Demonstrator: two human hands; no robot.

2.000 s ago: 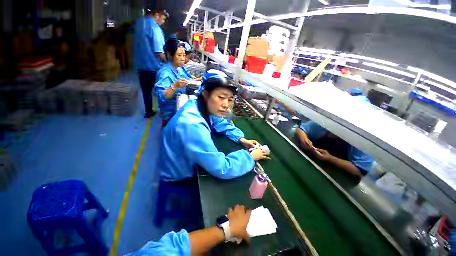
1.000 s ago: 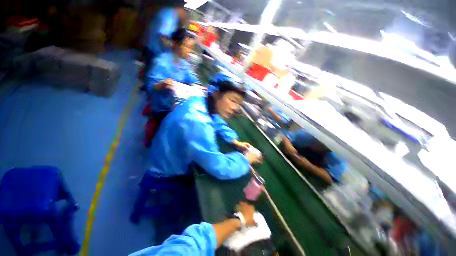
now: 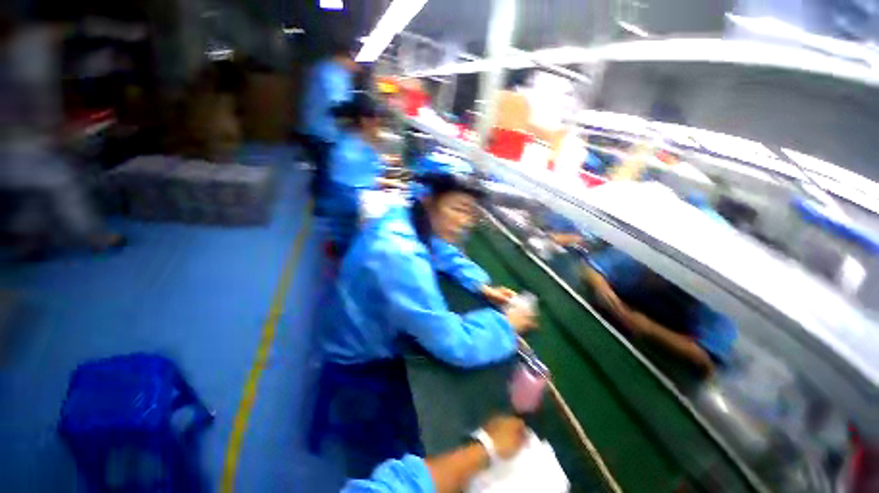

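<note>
My left hand (image 3: 505, 439) reaches in from the bottom edge, blurred, with a white band at the wrist. It lies at the upper left edge of a stack of white sleeves (image 3: 530, 472) on the dark green worktop. Whether the fingers hold a sleeve cannot be told. A pink bottle (image 3: 527, 387) stands just beyond the hand, beside the belt's edge. My right hand is not in view.
A worker in a blue smock (image 3: 414, 289) sits ahead at the worktop, holding something whitish. A green conveyor belt (image 3: 617, 385) runs along the right under a long shelf (image 3: 694, 241). Other workers are beyond and across the belt. A blue stool (image 3: 130, 404) stands on the floor at left.
The view has shifted. My left hand stays by the white stack, now lower and further right in the picture. A blurred figure now shows at the far left.
</note>
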